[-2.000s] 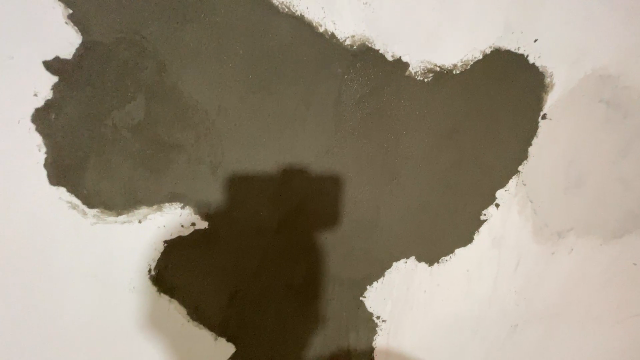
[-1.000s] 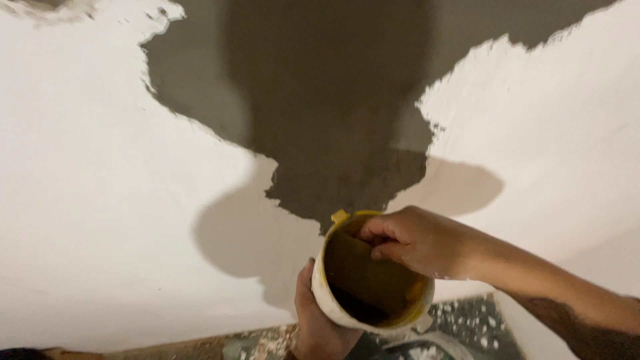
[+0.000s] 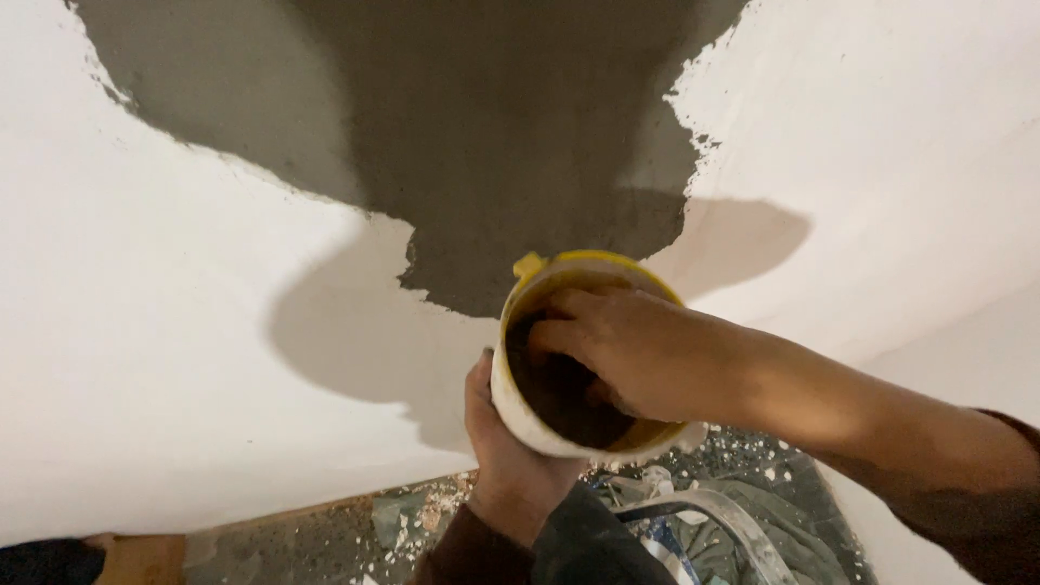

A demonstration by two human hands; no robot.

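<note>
A white plastic bucket [image 3: 532, 426] with a yellow rim stands out in front of the wall, tilted so its inside shows. My left hand [image 3: 516, 459] grips it from below and from the left side. My right hand [image 3: 630, 349] reaches in over the right rim, fingers bent inside; the fingertips are partly hidden, and whether they hold anything cannot be told. Dark material lies in the bucket. Behind it, a large dark grey patch [image 3: 504, 122] with ragged edges covers part of the white wall [image 3: 162, 325], crossed by shadows.
Below, the floor [image 3: 284, 536] is strewn with white flakes. A curved metal tube [image 3: 731, 520] and crumpled green cloth [image 3: 780, 528] lie at the lower right. A dark object [image 3: 53, 562] shows at the lower left corner. Another wall surface [image 3: 959, 366] rises at the right.
Two seconds ago only the wall and a shadow showed; the view has since tipped downward. Since one second ago, my right hand has gone deeper into the bucket.
</note>
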